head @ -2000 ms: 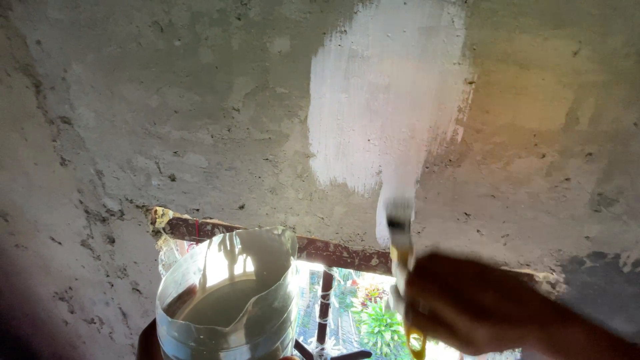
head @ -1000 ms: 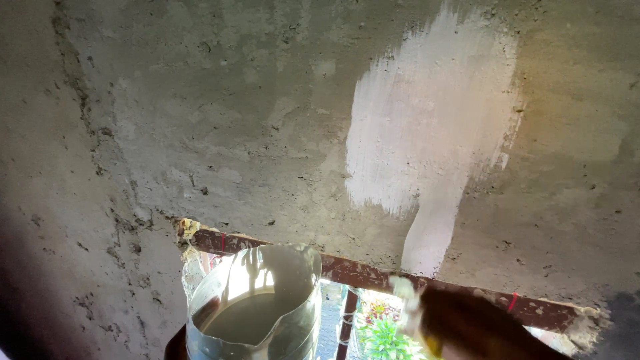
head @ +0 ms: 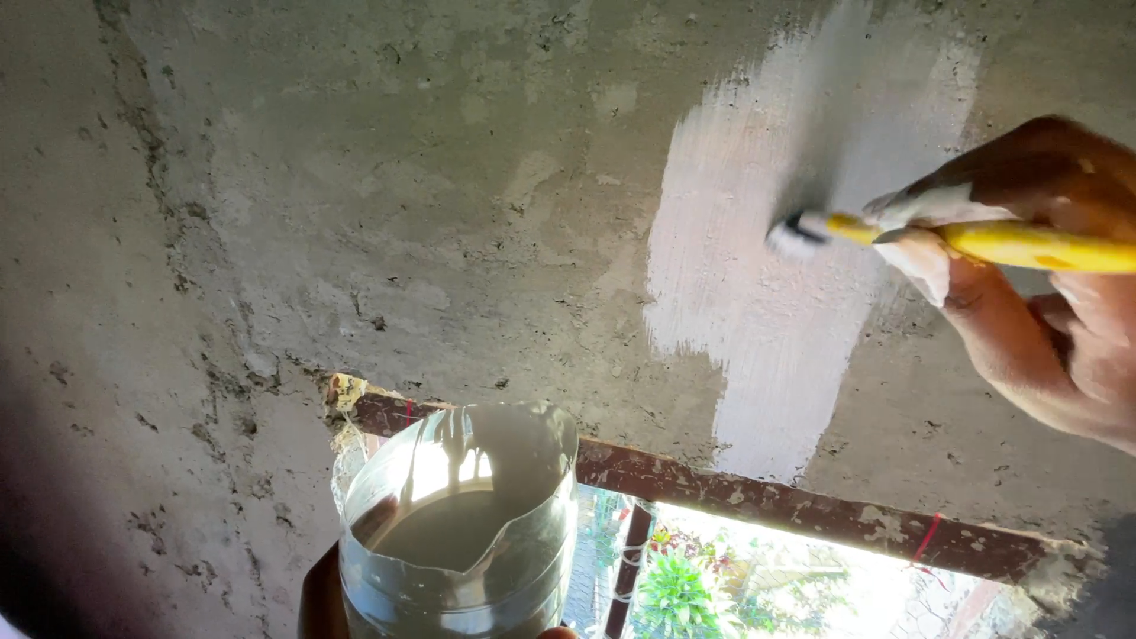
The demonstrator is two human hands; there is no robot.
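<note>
In my right hand (head: 1021, 240), at the right, is a paintbrush (head: 1021, 244) with a yellow handle; whitish paint coats the fingertips. The blurred bristles lie over a patch of white paint (head: 754, 240) on the rough cement wall (head: 426, 222). My left hand (head: 324, 595), mostly hidden, holds a cut-open clear plastic container (head: 461, 595) from behind and below. Pale liquid paint (head: 444, 528) stands inside it, and drips streak its inner wall.
Below the painted patch runs a reddish-brown window frame (head: 754, 497) with chipped paint and red string. Wire mesh and green plants (head: 679, 595) show through the opening. A cracked wall edge (head: 151, 151) runs down the left.
My right hand with the brush has moved up from the window frame onto the white patch. The strip of white paint below the patch looks wider than two seconds ago.
</note>
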